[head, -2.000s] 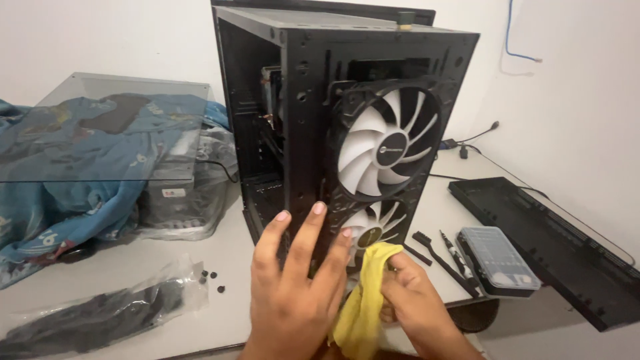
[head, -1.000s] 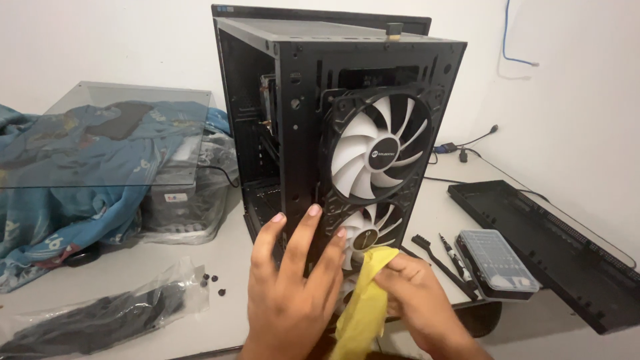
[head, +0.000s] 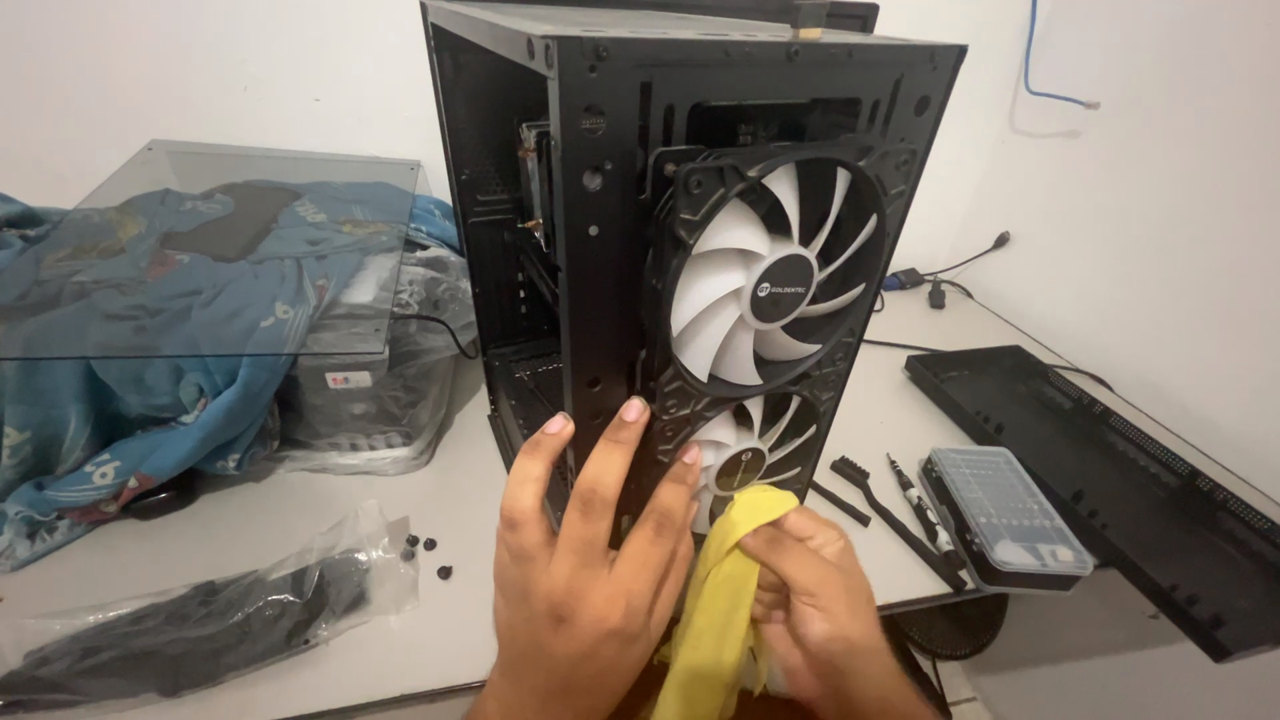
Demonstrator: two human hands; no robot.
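Note:
A black computer case (head: 610, 300) stands upright on the table, its fan side facing me. The upper case fan (head: 735, 290) has white blades and a Goldentec hub; the lower fan (head: 755, 450) is partly hidden by my hands and the cloth. Against the case's lower front edge rests my left hand (head: 600, 560), fingers spread, holding nothing. My right hand (head: 815, 590) pinches a yellow cloth (head: 715, 610), whose folded top touches or overlaps the lower fan's hub area. The cloth's lower end hangs between my hands.
On the right lie a black brush (head: 890, 515), a pen-like screwdriver (head: 922, 508), a clear-lidded bit case (head: 1005, 515) and a long black panel (head: 1080, 450). Leftward are a glass panel (head: 210, 300) over blue fabric (head: 190, 420), a plastic-bagged black item (head: 220, 610) and several small black screws (head: 430, 544).
The case has turned slightly between the first frame and the later ones. The yellow cloth and my right hand have shifted a little over the lower fan. My left hand stays against the case.

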